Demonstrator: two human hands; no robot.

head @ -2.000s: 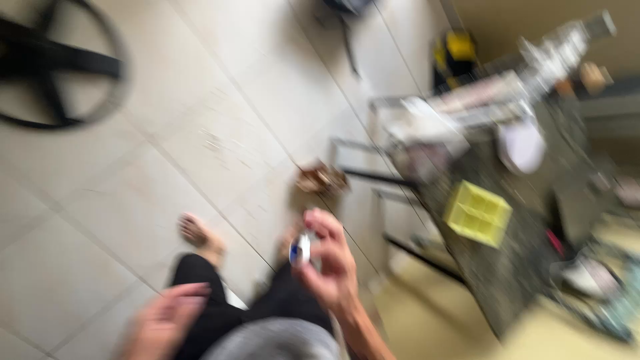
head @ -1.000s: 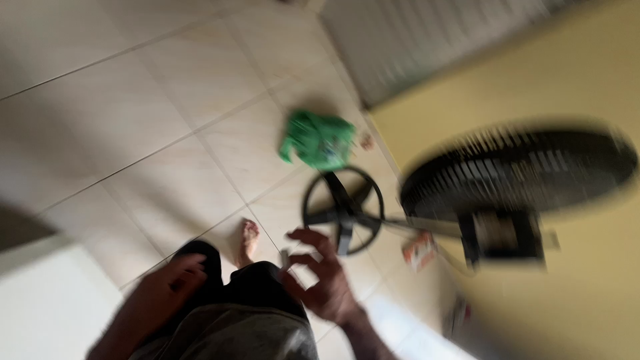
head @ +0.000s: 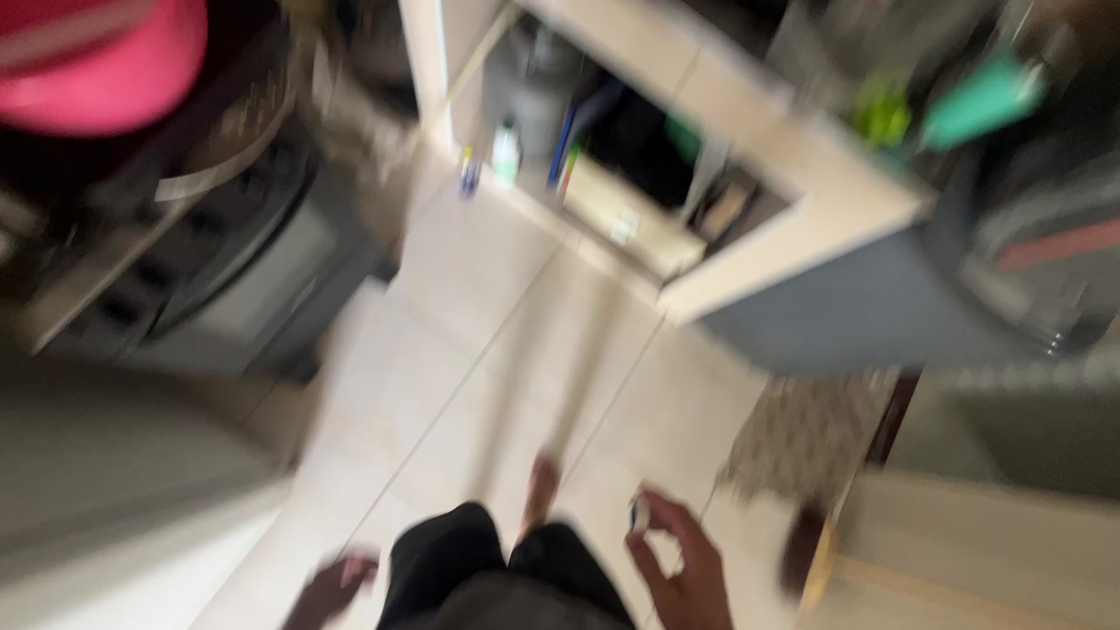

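Note:
My right hand [head: 682, 560], at the lower right of the head view, pinches a small white and blue object [head: 640, 514] between thumb and fingertips; blur hides what it is. My left hand [head: 337, 586] hangs at the lower left, beside my dark shorts [head: 446, 551]. Nothing shows in it, but its fingers are too blurred to read. One bare foot [head: 542, 481] is on the pale tiled floor between the hands.
A dark stove [head: 254, 271] stands at the left, with a pink basin [head: 105, 70] above it. Ahead, a tiled counter frame [head: 744, 262] surrounds a grey gas cylinder [head: 534, 79], a bottle [head: 506, 153] and a pale box [head: 626, 214]. A patterned mat [head: 805, 429] lies at the right.
The view has moved from a room with a table, then a standing fan and green bag, to the stove and counter. The small object stays in my right hand.

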